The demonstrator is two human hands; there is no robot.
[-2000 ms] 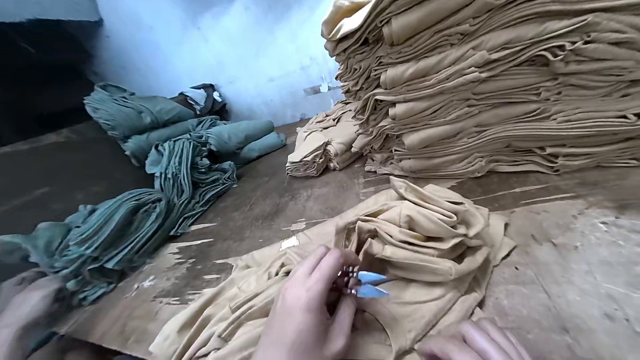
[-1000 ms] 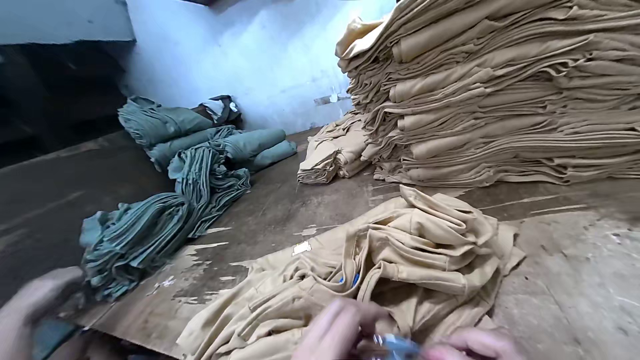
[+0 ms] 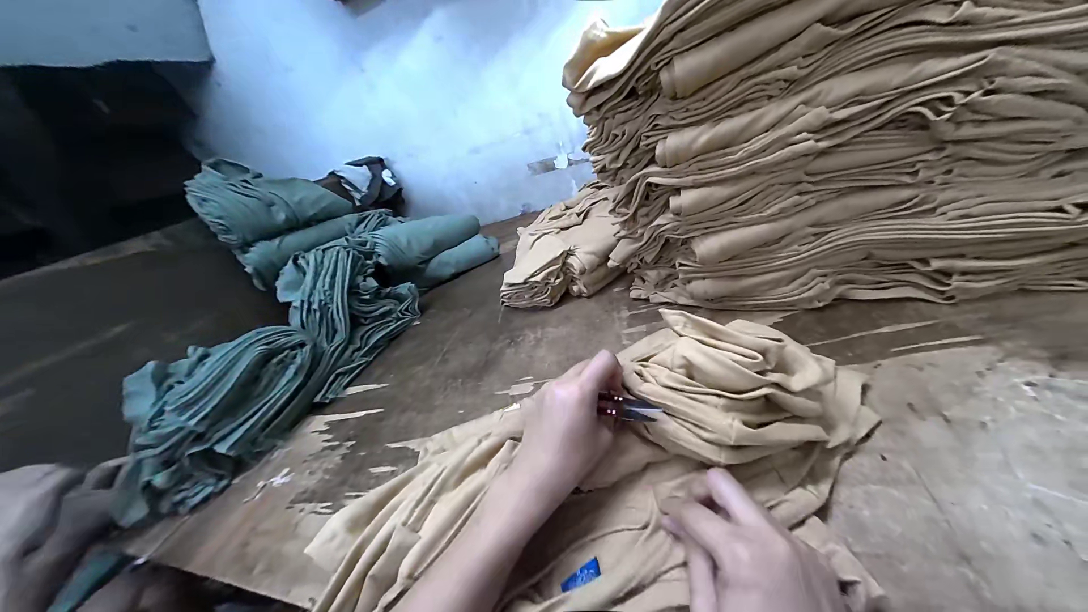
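Note:
A tan garment (image 3: pixel 731 391) lies bunched on the worn wooden table in front of me, with a small blue label (image 3: pixel 581 575) showing on its lower part. My left hand (image 3: pixel 571 416) is closed around small thread snips (image 3: pixel 629 408), whose metal blades point right, against the bunched cloth. Lower right, my right hand (image 3: pixel 739 544) rests on the garment, fingers bent, thumb and fingertips touching or pinching the fabric; its fingertips are partly hidden, so a grip on the cloth is hard to confirm.
A tall stack of folded tan garments (image 3: pixel 850 170) stands at the back right, beside a smaller tan bundle (image 3: pixel 561 246). Green garments (image 3: pixel 229 391) lie bunched and rolled at the left. Another person's hand (image 3: pixel 51 527) is at the lower left edge of the table (image 3: pixel 459 348).
The blue label now shows on the cloth below my hands. My left hand has moved up the garment from the bottom edge, and my hands are farther apart than one second ago.

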